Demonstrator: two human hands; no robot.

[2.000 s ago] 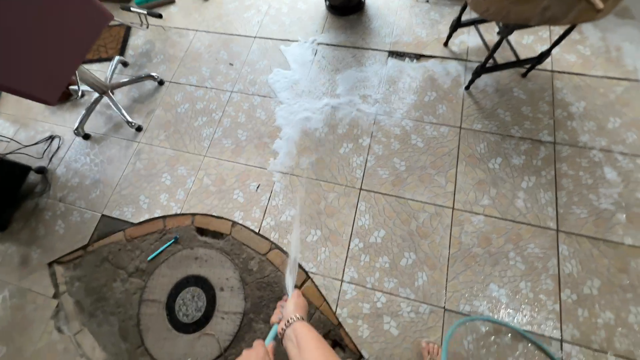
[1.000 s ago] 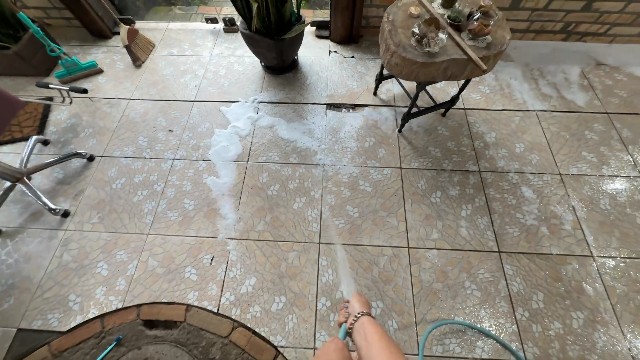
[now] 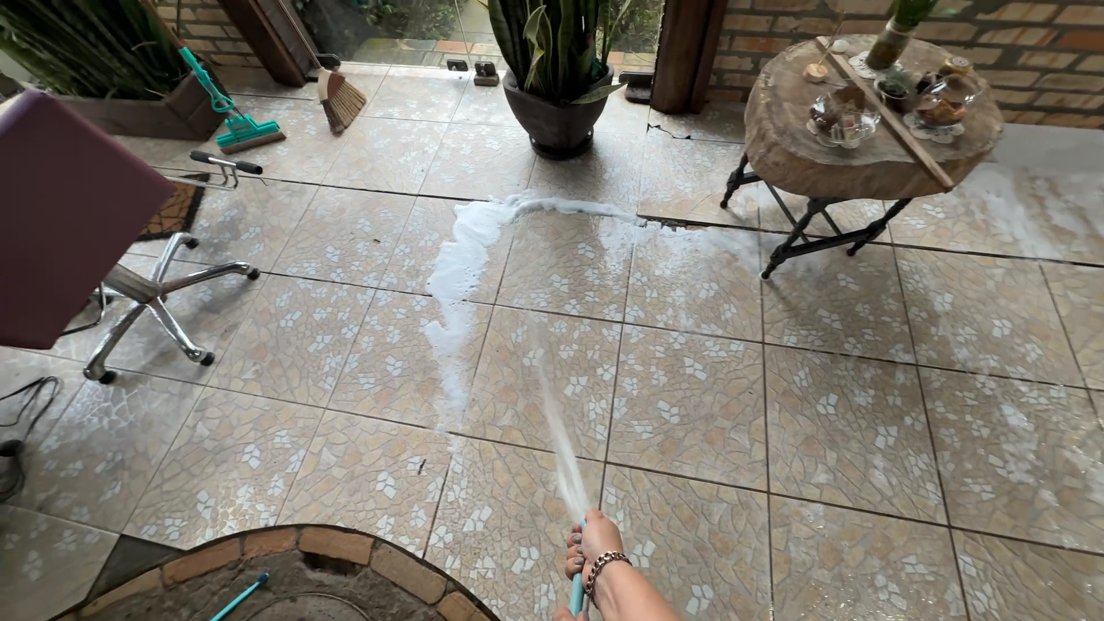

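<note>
My right hand (image 3: pixel 595 543), with a chain bracelet at the wrist, grips a light blue garden hose (image 3: pixel 577 593) near its end. A jet of water (image 3: pixel 561 431) leaves the hose and sprays forward over the patterned floor tiles (image 3: pixel 690 388). Low at the bottom edge, only a little of my left hand (image 3: pixel 565 614) shows, on the hose lower down. White foam (image 3: pixel 466 250) lies ahead in a curved band, reaching right along a tile joint toward the wooden table.
A log-slab table (image 3: pixel 871 172) with glass bowls stands back right. A potted snake plant (image 3: pixel 561 112), a broom (image 3: pixel 339 99) and a green squeegee mop (image 3: pixel 246 129) are at the back. An office chair (image 3: pixel 155 289) is left; a brick-edged pit (image 3: pixel 336 545) curves below, holding a blue stick (image 3: pixel 241 595).
The foam now forms a narrower curved band, with more bare tile inside it than a second ago. Both hands still hold the spraying hose. The view has shifted markedly.
</note>
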